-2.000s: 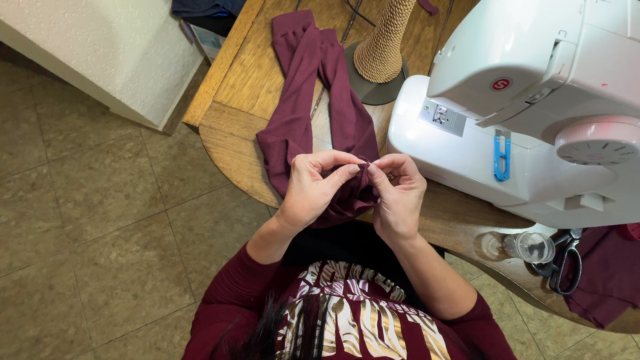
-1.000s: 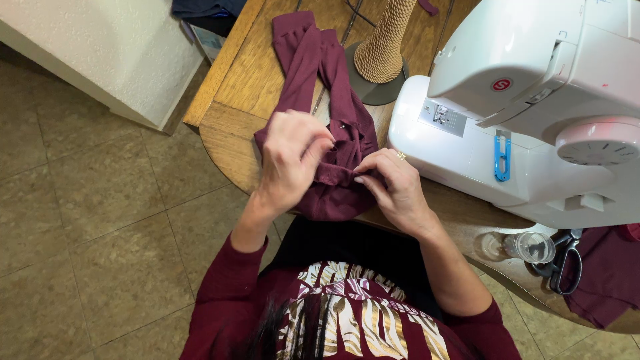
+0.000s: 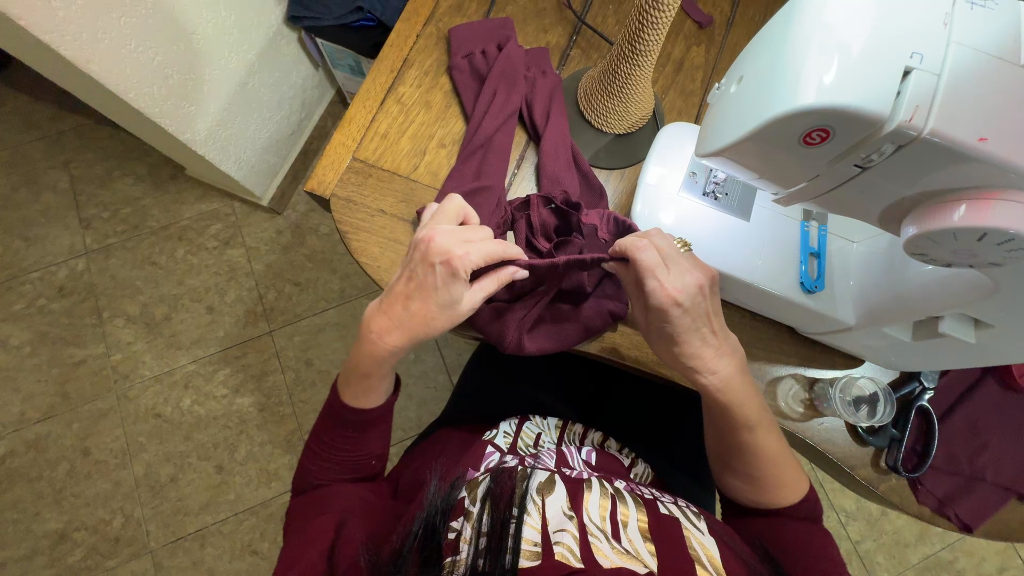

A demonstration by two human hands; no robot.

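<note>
A maroon knit garment [image 3: 552,312] with two long cuffed legs or sleeves lies over the rounded table edge, its cuffed ends pointing away from me. Its open edge is stretched between my hands. My left hand [image 3: 444,276] pinches this edge between thumb and fingertips on the left. On the right, my right hand [image 3: 676,296], with a gold ring, pinches the same edge. Right of the garment stands a white Singer sewing machine [image 3: 808,104], its lamp lighting the needle plate. Blue thread snips [image 3: 813,252] rest on the machine's bed.
Behind the garment stands a rope-wrapped cone [image 3: 624,80] on a dark round base. A clear plastic cup [image 3: 864,400], black-handled scissors [image 3: 912,436] and folded maroon fabric [image 3: 972,440] are at the right table edge [image 3: 816,456]. A white textured wall [image 3: 184,72] is at the left.
My hands, together at the garment two seconds ago, are now apart with its edge stretched between them. Since one second ago my left hand has come down onto the edge at the left.
</note>
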